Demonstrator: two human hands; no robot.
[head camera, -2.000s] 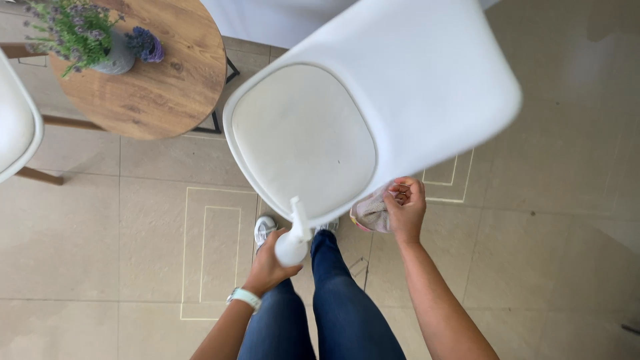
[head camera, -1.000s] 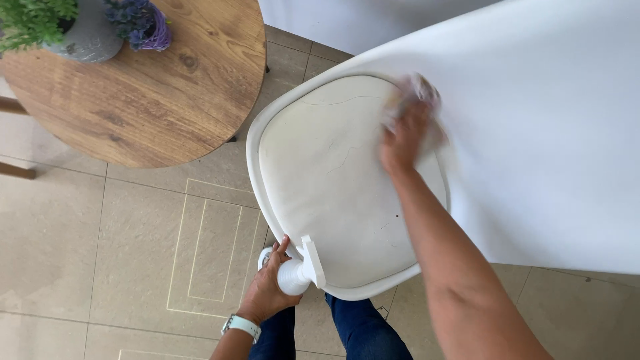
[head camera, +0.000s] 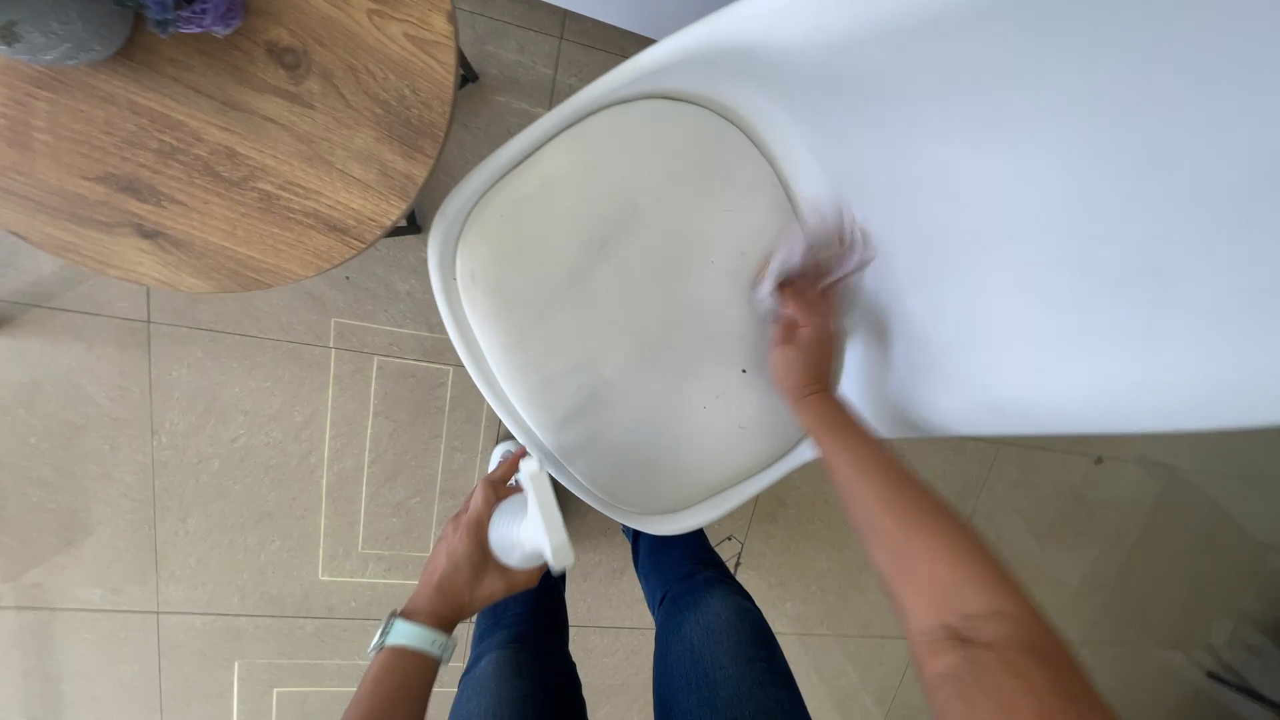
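A white plastic chair (head camera: 1040, 230) with a pale seat cushion (head camera: 620, 300) fills the middle and right of the head view. My right hand (head camera: 805, 345), blurred, holds a crumpled light cloth (head camera: 815, 255) against the cushion's right edge, where the seat meets the backrest. Low and to the left, my left hand (head camera: 475, 545) grips a white spray bottle (head camera: 525, 525) beside the seat's front rim. The bottle's lower body is mostly hidden from view. Small dark specks mark the cushion near my right hand.
A round wooden table (head camera: 230, 150) stands at the upper left, bearing a grey pot (head camera: 65, 30) and purple flowers (head camera: 208, 14). Its dark metal legs reach the tiled floor (head camera: 230, 460). My legs in jeans (head camera: 710, 620) are below the seat.
My right hand has gone from beside the chair, two seconds ago, onto the seat with the cloth. My left hand still holds the spray bottle. The view has moved closer to the seat.
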